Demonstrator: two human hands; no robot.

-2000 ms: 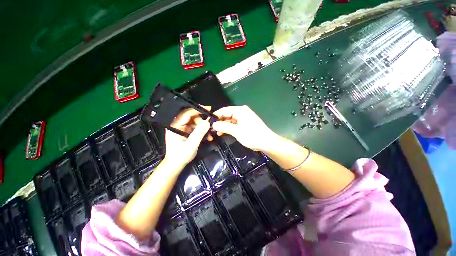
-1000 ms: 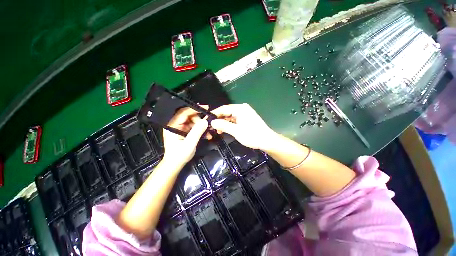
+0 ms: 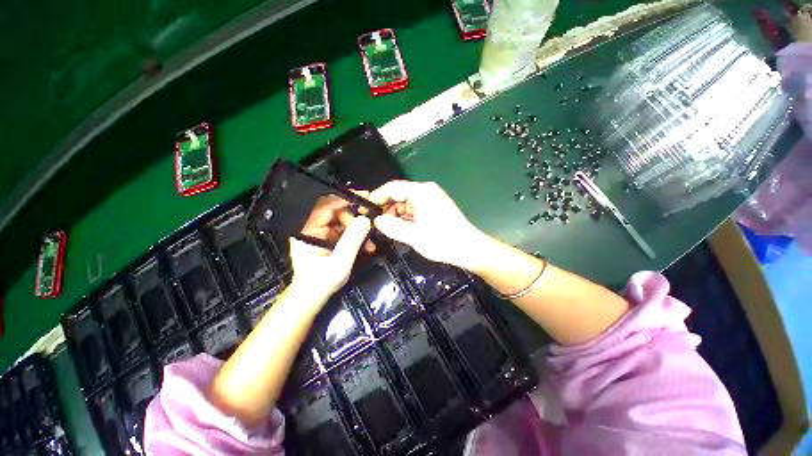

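A black phone housing [image 3: 287,198] is held slanted above the black blister tray [image 3: 307,378]. My left hand [image 3: 322,245] grips it from below, with fingers seen through its opening. My right hand [image 3: 418,218] has its fingertips pinched at the housing's lower right end, touching it. Whether a small part is between those fingertips cannot be told. Tray pockets around the hands hold more black housings. Small dark parts [image 3: 556,169] lie scattered on the green bench right of my right hand, with tweezers [image 3: 613,212] beside them.
Clear blister trays [image 3: 699,111] are stacked at the right. Red-edged phone assemblies [image 3: 311,96] lie on the green conveyor belt [image 3: 125,160]. A taped post [image 3: 518,40] stands at the bench edge. A carton [image 3: 757,312] is at lower right. Another person's pink sleeve [image 3: 783,191] shows at far right.
The phone assemblies on the belt have moved left. The housing has tilted slightly in my hands, while both hands stay nearly in place.
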